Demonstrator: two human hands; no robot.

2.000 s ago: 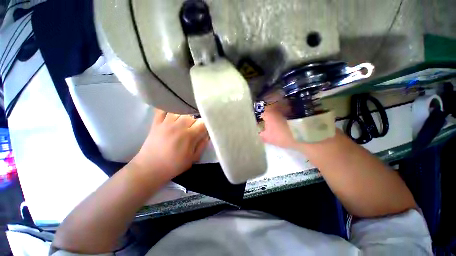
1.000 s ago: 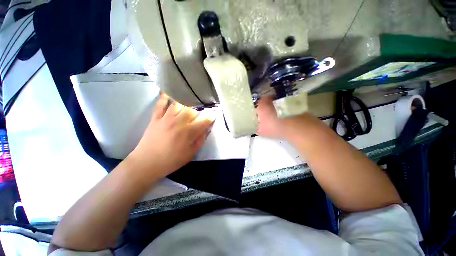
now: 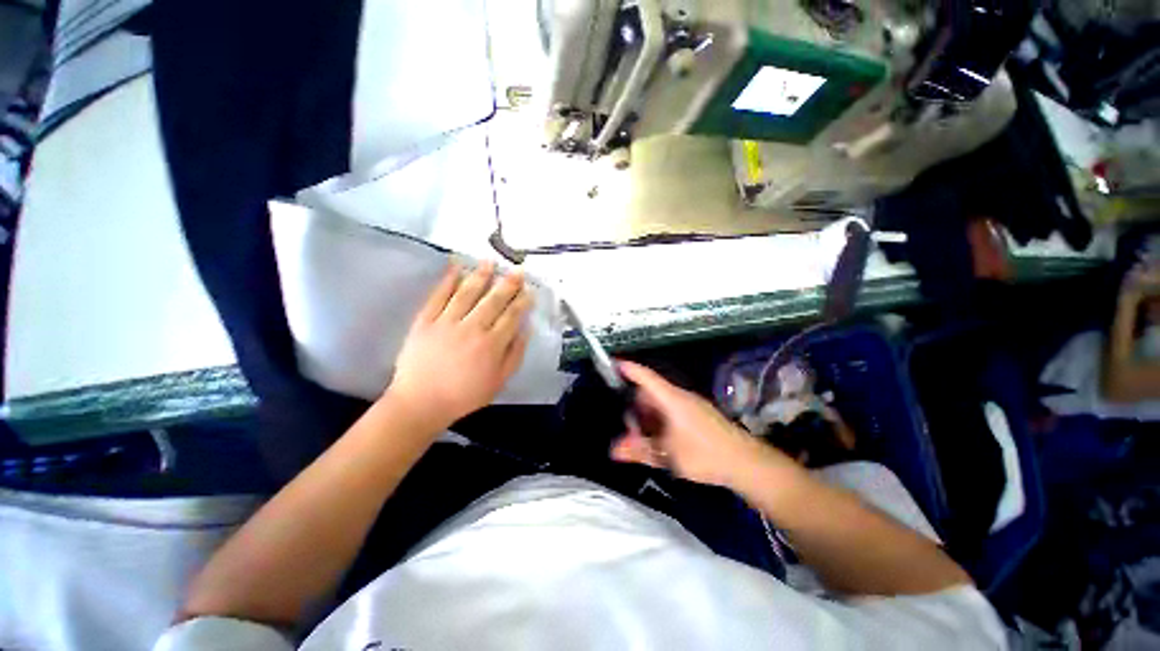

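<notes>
A white fabric panel (image 3: 363,305) lies over the table's front edge. My left hand (image 3: 467,337) lies on it with the fingers together, pressing it near its right end. My right hand (image 3: 681,432) holds the scissors (image 3: 594,346) by the handles just right of the panel, blades pointing up and left towards the panel's right edge. Whether the blades touch the cloth is hard to tell. A dark fabric panel (image 3: 261,165) runs down behind the white one and over the edge at left.
The sewing machine (image 3: 693,76) stands beyond my hands. A white roll (image 3: 845,234) with a dark strip hangs at the table's edge. Blue crates (image 3: 910,420) stand right of my lap, holding cloth and other items. The green front edge (image 3: 127,398) crosses the view.
My view has drawn back from the machine head. The white panel has come away from the needle. My right hand has left the needle area and taken up the scissors; my left hand stays on the panel.
</notes>
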